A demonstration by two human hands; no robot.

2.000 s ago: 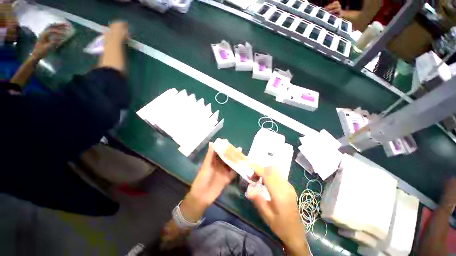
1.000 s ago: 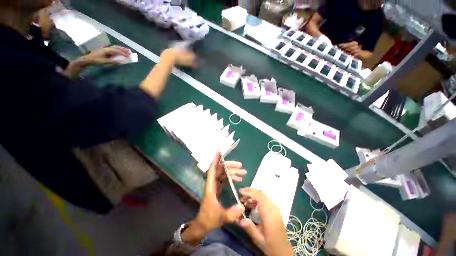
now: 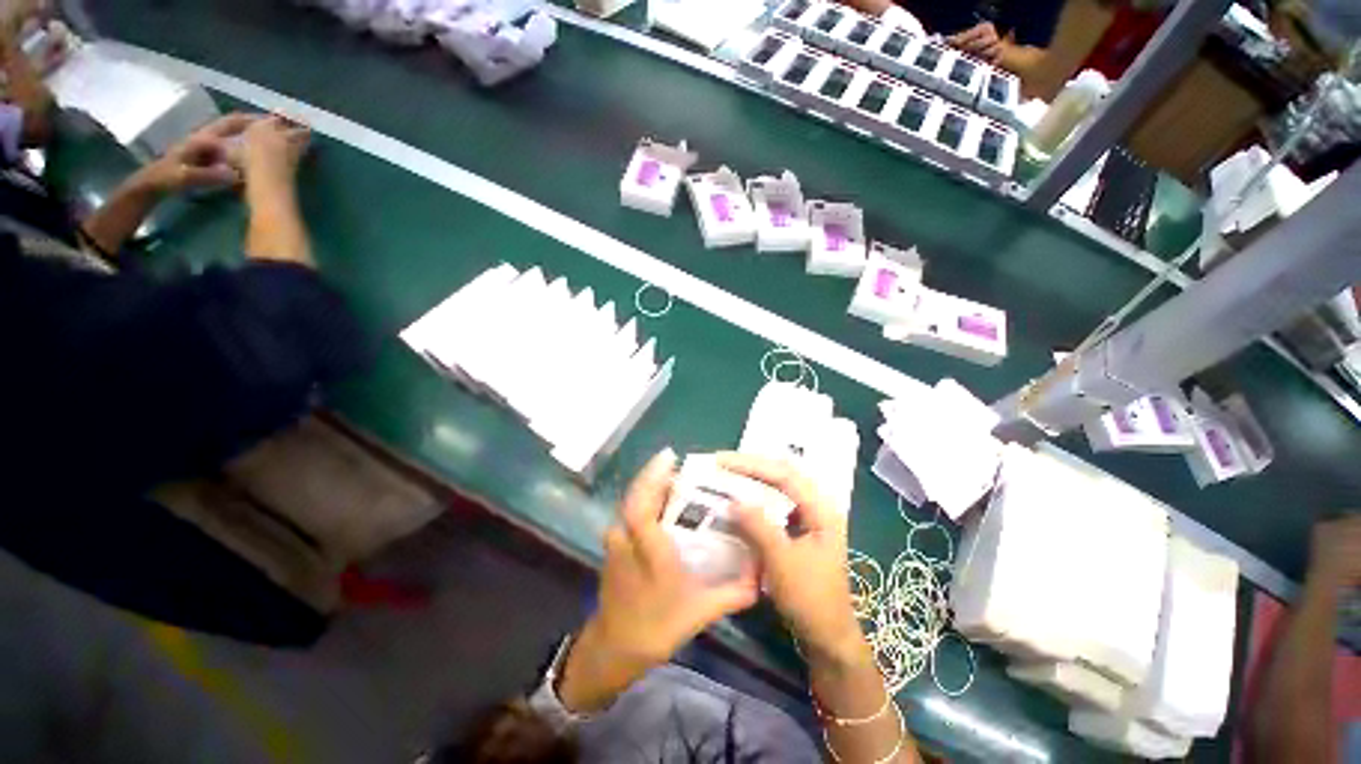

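Observation:
My left hand (image 3: 657,575) and my right hand (image 3: 799,545) together hold a small white carton (image 3: 714,500) with dark printed blocks, low in the middle of the view. The fingers hide part of it. A flat white pile (image 3: 802,433) lies just beyond my right hand, partly covered by it. A fanned zigzag row of white packs (image 3: 537,358) stands up and to the left of my hands.
Rubber bands (image 3: 903,612) lie right of my right hand. White leaflets (image 3: 940,445) and large white stacks (image 3: 1067,560) are farther right. Purple-printed cartons (image 3: 776,212) lie beyond the metal strip. A grey post (image 3: 1179,336) slants at right. A person (image 3: 135,388) works at left.
The thin white piece held edge-on between my hands a second ago now shows as a carton face with dark print. The person's arm at left has drawn back from the strip.

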